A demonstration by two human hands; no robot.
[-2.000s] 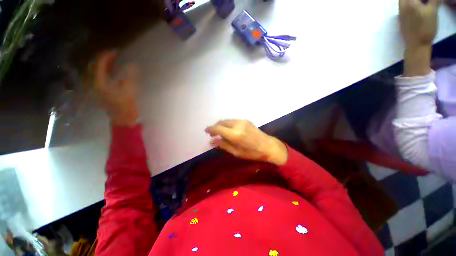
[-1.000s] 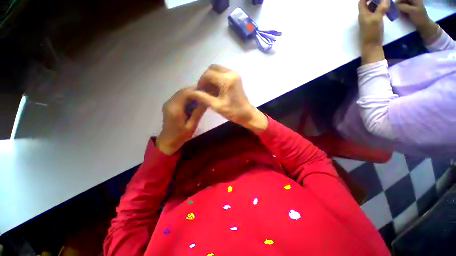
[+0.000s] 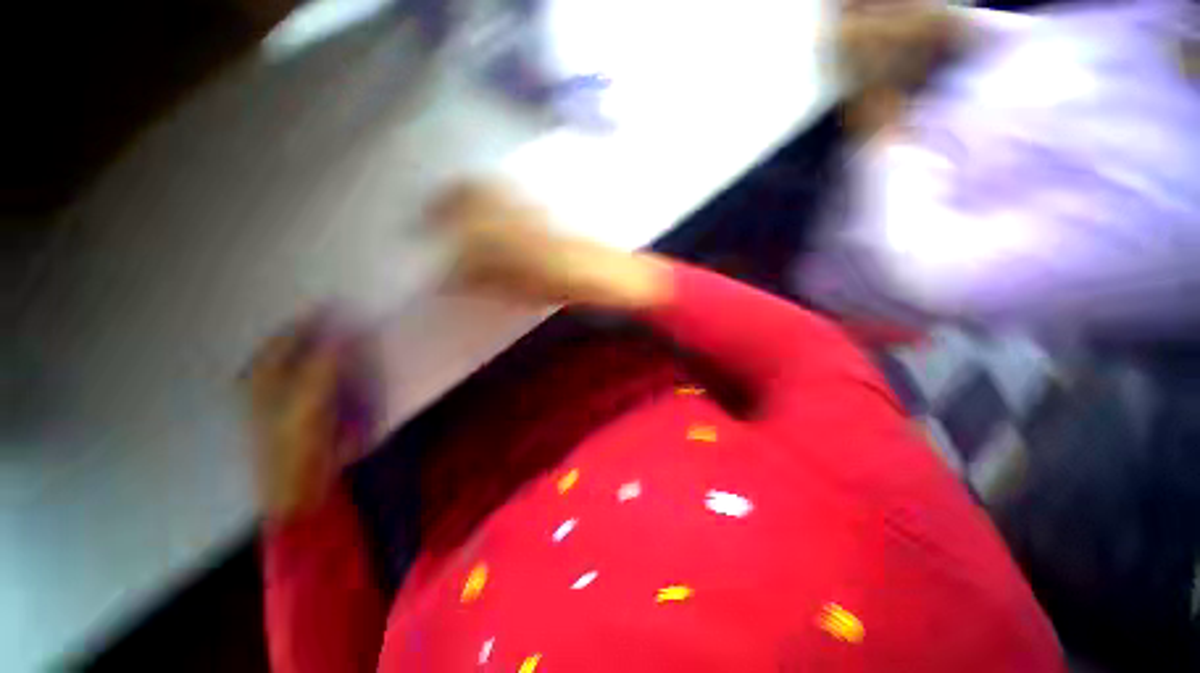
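Observation:
The frame is heavily blurred. My left hand [image 3: 292,408] is at the table's near edge, left of centre, closed around a dark purple pack [image 3: 353,388] that shows along its right side. My right hand [image 3: 507,250] is over the table near its edge, apart from the left; blur hides its fingers and whether it holds anything. Another dark purple-blue pack [image 3: 520,72] with light purple cord [image 3: 583,100] lies on the far side of the table, smeared by blur.
The white table [image 3: 184,329] runs diagonally with a dark near edge. A co-worker in a lilac top [image 3: 1053,171] is at the upper right, one hand [image 3: 901,46] over the table. Checked floor [image 3: 980,394] shows at the right.
The hands came together over the table, then moved apart. My left hand moved left and down with the purple pack. The view has turned, and the co-worker appears closer.

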